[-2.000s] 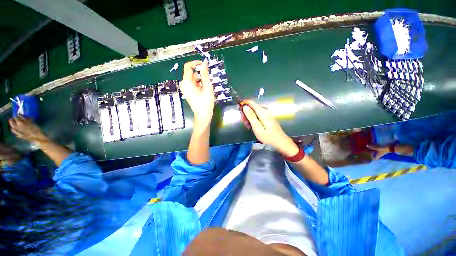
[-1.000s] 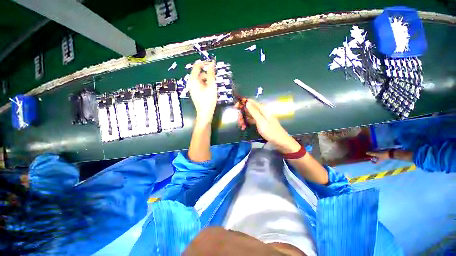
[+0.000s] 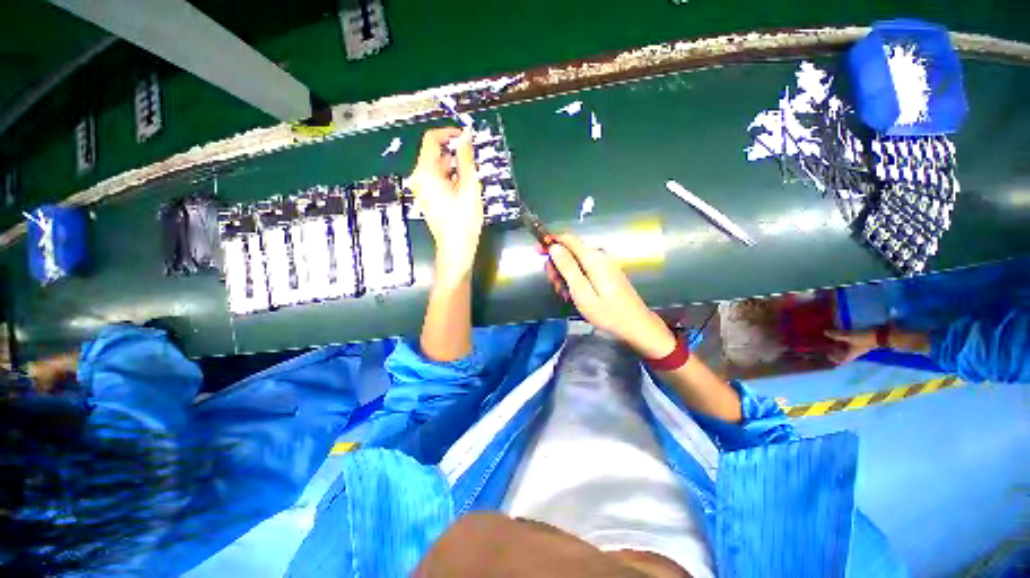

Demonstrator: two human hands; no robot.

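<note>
A small circuit-board panel (image 3: 495, 178), a black-and-white grid of rows, stands out to the right of my left hand. My left hand (image 3: 448, 194) holds the panel by its left side, with the fingers curled over it. My right hand (image 3: 584, 277) is closed on side cutters (image 3: 534, 225) with red-orange handles. Their dark jaws point up-left at the panel's lower right corner. Whether the jaws touch the panel is too small to tell. The fingers of my left hand hide part of the panel.
Large board panels (image 3: 328, 257) lie in a row at left, beside a dark bundle (image 3: 193, 236). A white stick (image 3: 709, 212) lies right of my hands. White scraps (image 3: 595, 125) are scattered behind. At far right are a white pile (image 3: 787, 125), fanned panels (image 3: 910, 203) and a blue bin (image 3: 864, 81).
My right hand with the cutters has moved slightly, and the dark jaws now show more clearly by the panel's corner. My left hand has shifted slightly. The neighbour's hand at left has left the blue bin.
</note>
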